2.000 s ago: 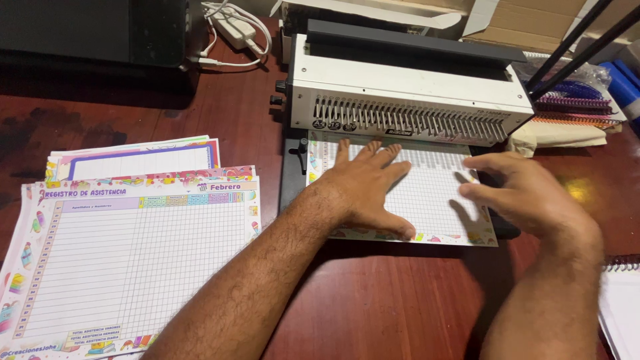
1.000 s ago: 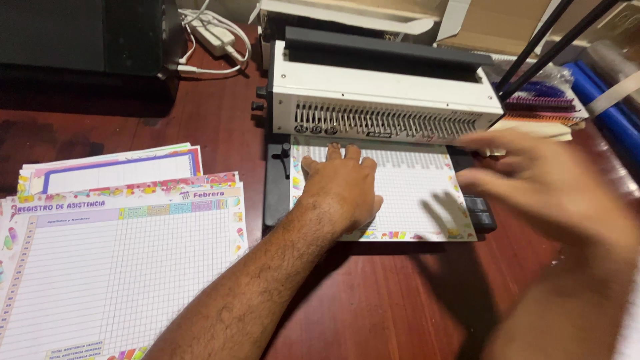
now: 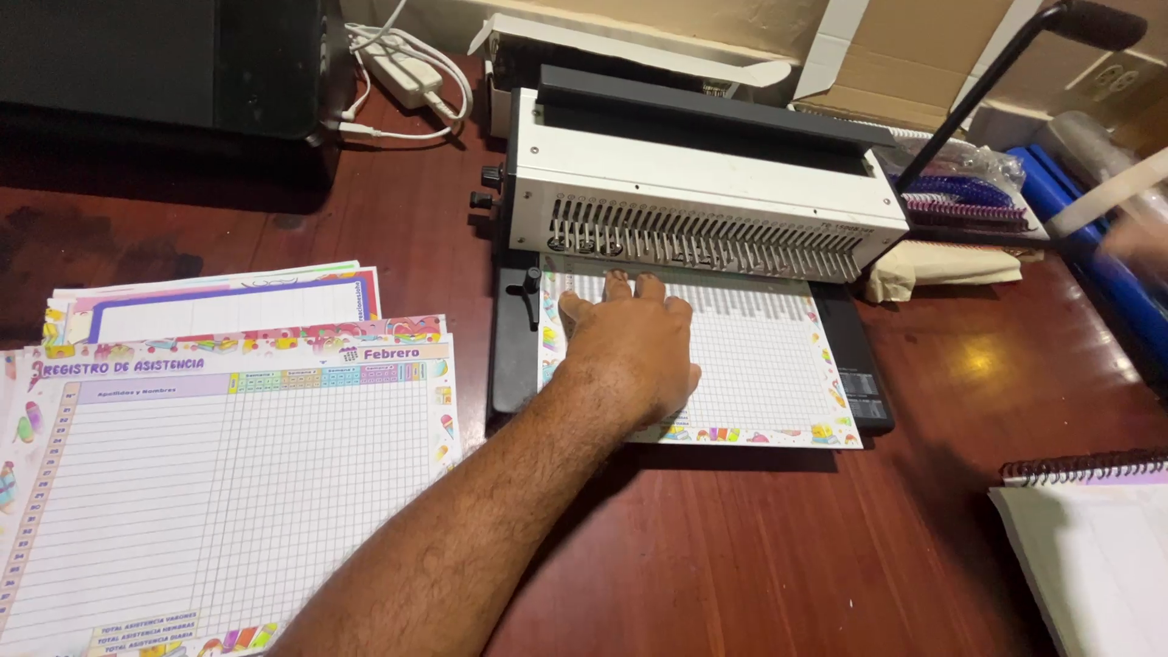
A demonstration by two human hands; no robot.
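My left hand (image 3: 630, 347) lies palm down on a printed grid sheet with a colourful border (image 3: 757, 365). The sheet rests on the black base of a white and black binding punch machine (image 3: 712, 192), its far edge at the row of metal pins. My right hand (image 3: 1136, 242) is a blur at the right edge, near the upright black lever (image 3: 981, 91) of the machine; its fingers cannot be made out.
A stack of printed attendance sheets (image 3: 137, 484) lies at the left. A black device (image 3: 164, 100) and a white power adapter (image 3: 406, 78) stand behind. A spiral-bound notebook (image 3: 1086, 538) is at the lower right, with binding coils (image 3: 967, 214) and blue items (image 3: 1086, 246) beyond.
My right hand has moved away from the sheet to the right edge of the view. My left hand stays on the sheet, its fingers now closer together than two seconds ago.
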